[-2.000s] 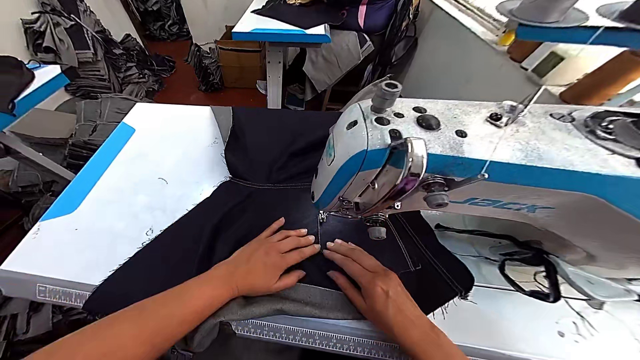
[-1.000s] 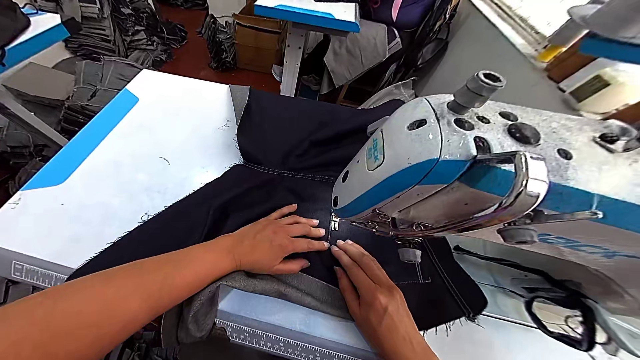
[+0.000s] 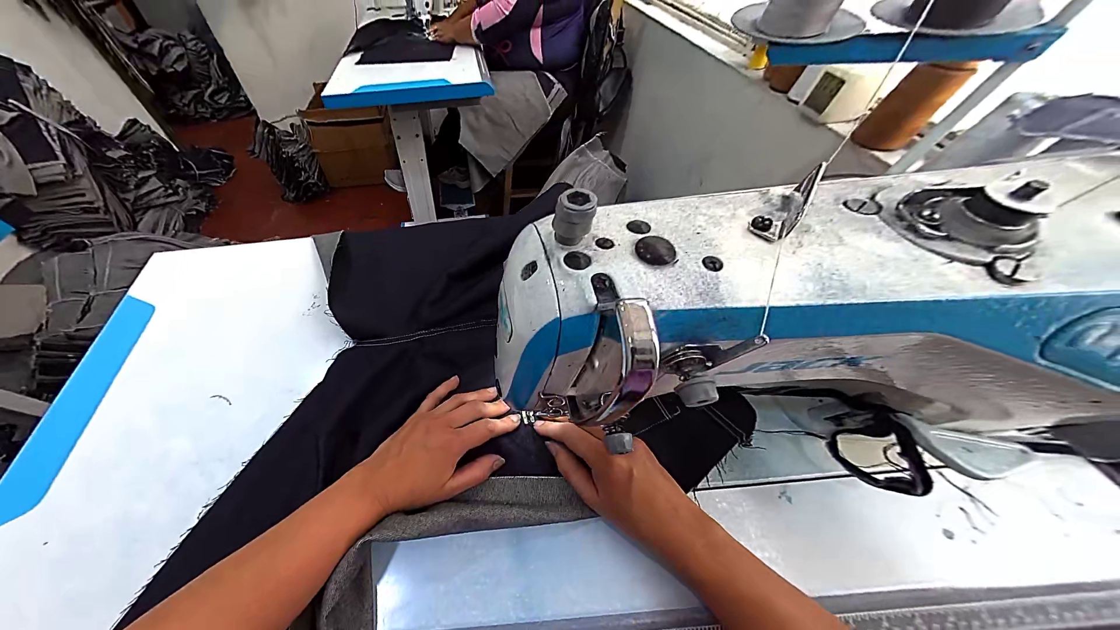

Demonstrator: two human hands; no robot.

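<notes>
Dark denim fabric (image 3: 402, 367) with frayed edges and a pale seam lies across the sewing machine's table, its grey underside turned up along the near edge. My left hand (image 3: 437, 442) rests flat on it, fingers spread, fingertips just left of the presser foot (image 3: 528, 418). On the other side, my right hand (image 3: 604, 464) presses the cloth with its fingertips close to the foot, partly under the machine head. The Jack industrial sewing machine (image 3: 560, 324) stands over the cloth. Neither hand visibly grips anything; the needle tip is hidden.
Black cord or band (image 3: 884, 455) lies under the machine arm. Thread cones (image 3: 801, 17) stand on a rack at upper right. Beyond, a person (image 3: 534, 35) works at another table (image 3: 411, 92). A cardboard box (image 3: 350, 149) and heaps of grey fabric (image 3: 114, 192) lie at upper left.
The view has shifted noticeably. Both hands and the cloth beneath them now lie closer in under the machine head, with the fingertips nearer the presser foot than before.
</notes>
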